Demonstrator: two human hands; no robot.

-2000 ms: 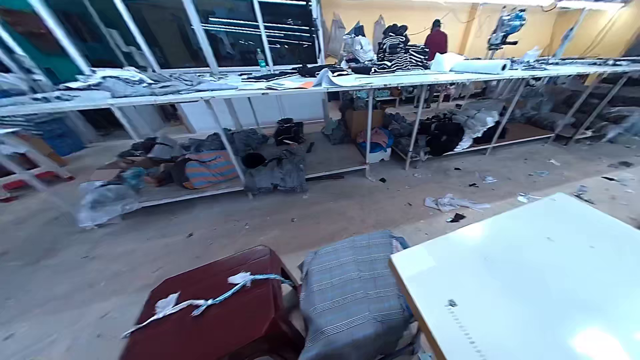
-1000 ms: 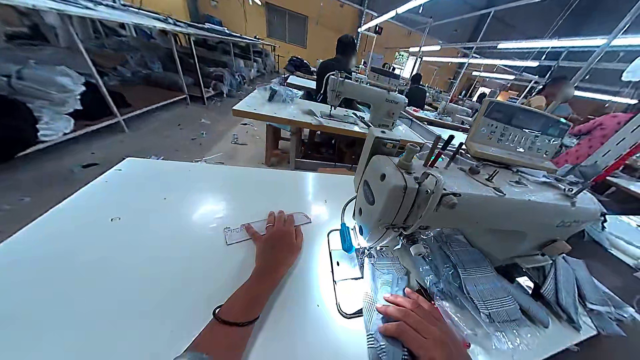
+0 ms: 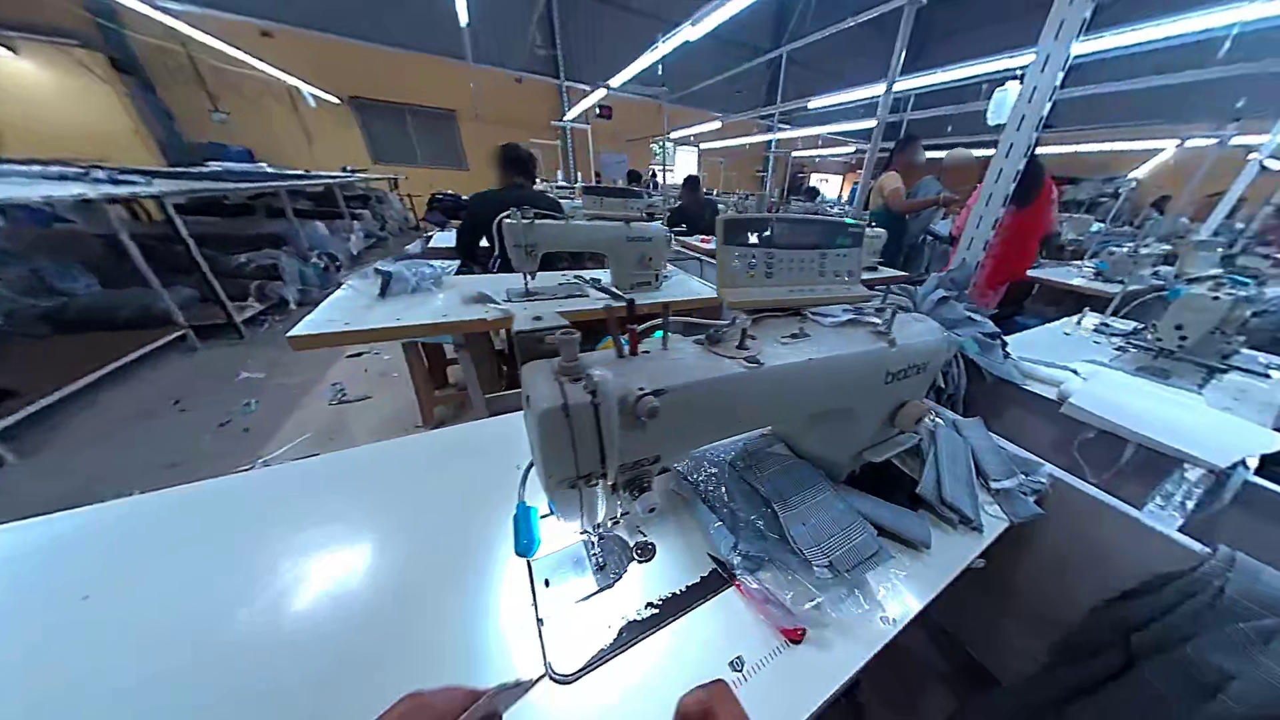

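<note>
A Brother sewing machine [image 3: 740,395] stands on a white table [image 3: 250,600], its needle area lit. At the bottom edge is part of my left hand [image 3: 435,703], with a thin greyish piece [image 3: 500,697] at its fingers; what it is I cannot tell. Only a bit of my right hand [image 3: 710,700] shows, low and right of it, and its fingers are mostly cut off. Right of the needle plate [image 3: 585,580] lies a clear plastic bag [image 3: 735,510] with grey checked fabric pieces [image 3: 810,505]. A red-handled tool [image 3: 770,612] lies against the bag.
More grey fabric strips [image 3: 950,475] lie at the machine's right end. Another sewing machine [image 3: 590,250] is on a table beyond, with a seated person [image 3: 510,200] behind it. Racks of fabric [image 3: 150,270] stand at left. Grey cloth [image 3: 1170,640] hangs low at right.
The view has swung right. My left hand has left the clear ruler on the table and is now low in view. My right hand has moved back from the fabric beside the needle.
</note>
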